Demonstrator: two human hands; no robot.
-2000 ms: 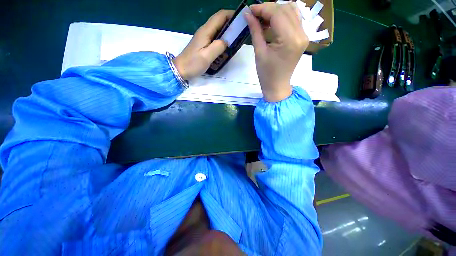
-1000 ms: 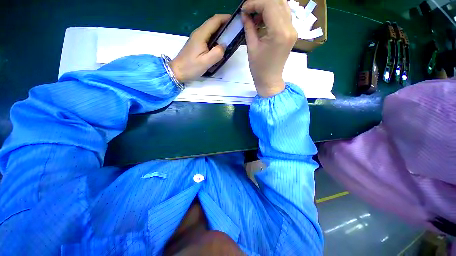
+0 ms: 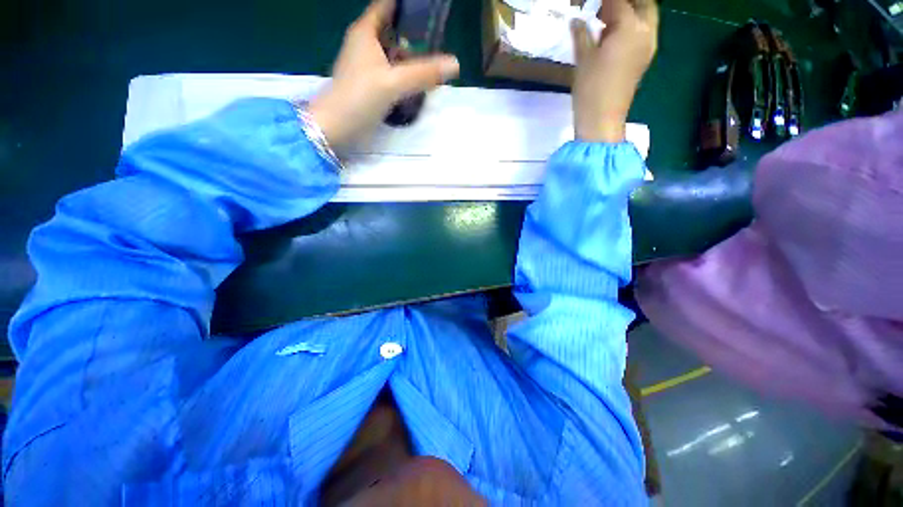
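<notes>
My left hand [image 3: 371,79] holds a dark, glossy, elongated clipper [image 3: 421,30] above the sheets, blurred, its far end cut off by the top edge of the picture. No white strip can be made out on it. My right hand [image 3: 612,64] is at the small open carton [image 3: 500,54], over its right side, partly cut off at the top and blurred. Loose white strips [image 3: 545,30] fill the carton, and white material touches my right fingertips; I cannot tell if they grip it. White label sheets [image 3: 475,139] lie flat in a stack under my hands.
A row of several dark clippers [image 3: 733,114] with brown ends lies on the right of the dark green bench [image 3: 376,257]. A person's pink sleeve [image 3: 752,287] reaches in at the right. Grey floor [image 3: 713,426] with yellow lines shows below the bench edge.
My right hand has left the clipper and moved right to the carton. My left hand has shifted left, with the clipper more upright. The white strip on the clipper no longer shows. The carton sits further left.
</notes>
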